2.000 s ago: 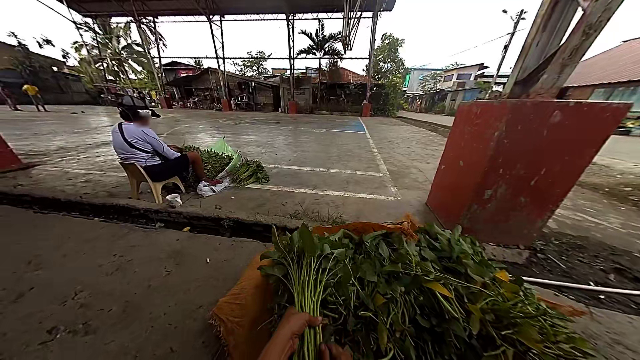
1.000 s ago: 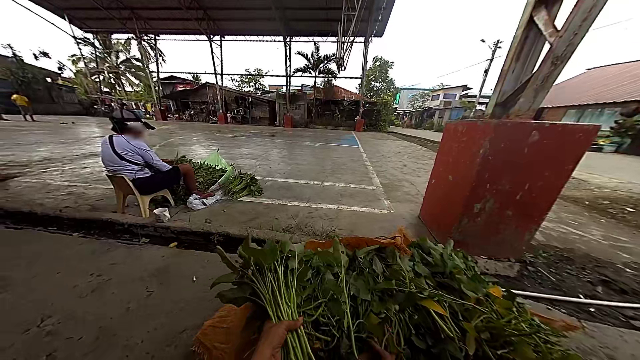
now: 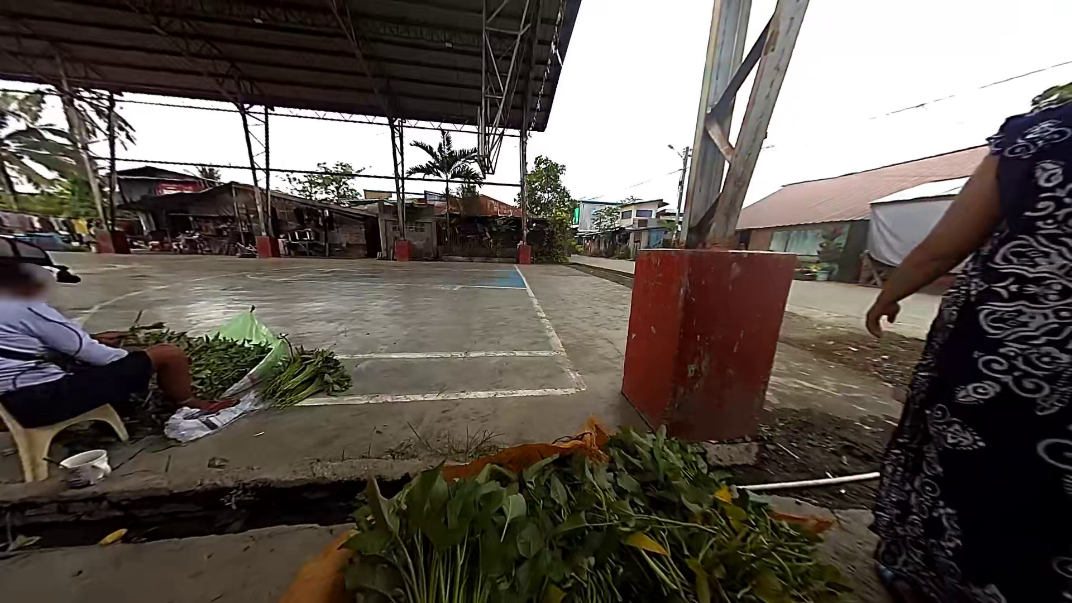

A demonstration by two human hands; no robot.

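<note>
Neither of my hands shows in the head view at this moment. At the bottom centre, a large heap of leafy green vegetable stems (image 3: 603,519) lies on orange sacking (image 3: 519,456). A few leaves in it are yellow. Upright pale stems (image 3: 444,574) stand at the near left of the heap and run off the bottom edge. Whether a hand holds them below the frame cannot be seen.
A person (image 3: 59,352) sits on a plastic chair (image 3: 38,444) beside more greens (image 3: 218,360) and a white pail (image 3: 86,467). Another person in a patterned dress (image 3: 1005,377) stands at right. A red concrete post base (image 3: 712,343) and a drainage gutter (image 3: 209,507) lie beyond the heap.
Both my hands, earlier on the stems at the near edge of the heap, have left the view. A person in a patterned dress has come into view at right.
</note>
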